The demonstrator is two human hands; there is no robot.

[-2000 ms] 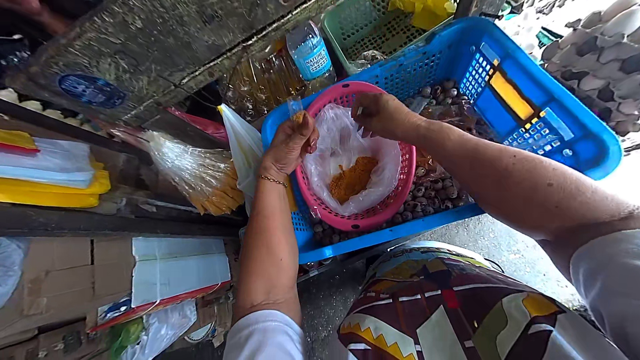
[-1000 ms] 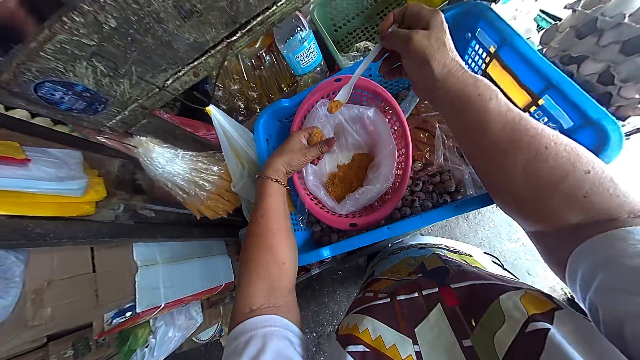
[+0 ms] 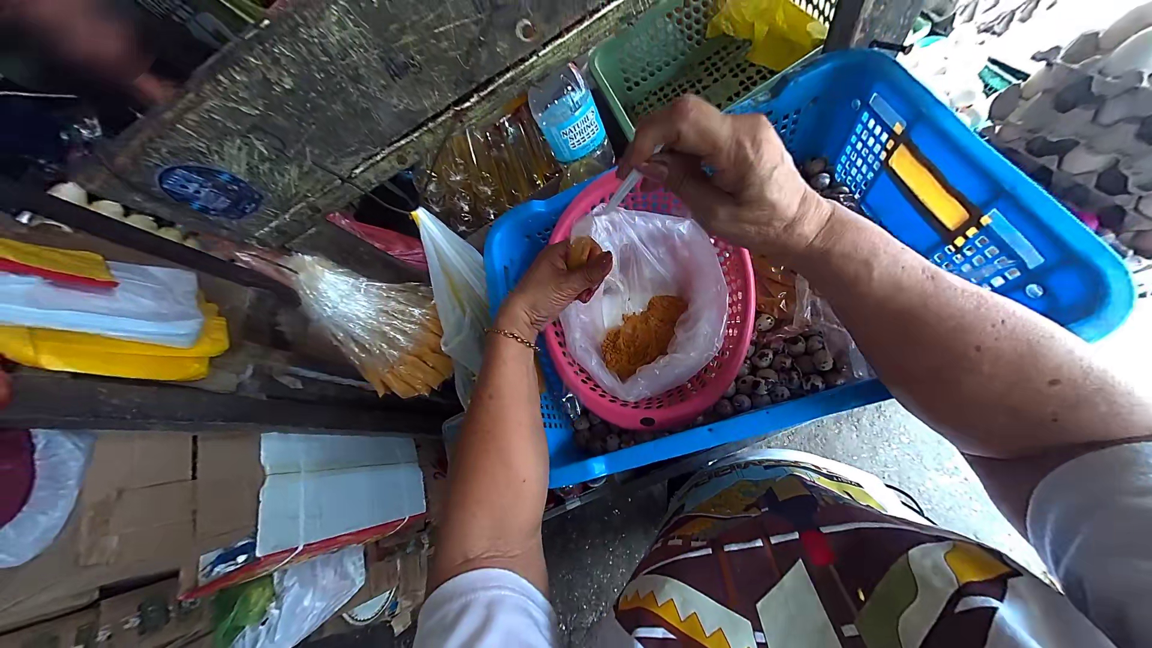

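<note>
A pink plastic basket (image 3: 652, 409) stands in a blue plastic crate (image 3: 711, 443), lined with a translucent plastic bag (image 3: 706, 346) that holds orange-brown powder (image 3: 643, 337). At the basket's left rim my left hand (image 3: 553, 283) pinches a small clear packet with orange-brown powder (image 3: 583, 254) in it. My right hand (image 3: 724, 171), over the far right rim, grips a pale plastic spoon (image 3: 623, 189); its bowl end points toward the packet and is hard to make out. Speckled quail eggs (image 3: 783, 369) lie in the crate around the basket, beside a plastic bag of brown packets (image 3: 778, 292).
Behind the crate are a labelled plastic bottle (image 3: 571, 117), bottles of amber liquid (image 3: 490, 162) and a green basket (image 3: 661, 54). Bundled filled packets (image 3: 382, 328) hang at left, near folded plastic bags (image 3: 99, 306). Egg trays (image 3: 1080, 126) are stacked at the far right.
My right hand rose with powder on the spoon one second ago, and has come back down and left toward my left hand. My left hand stays by the basket's left rim.
</note>
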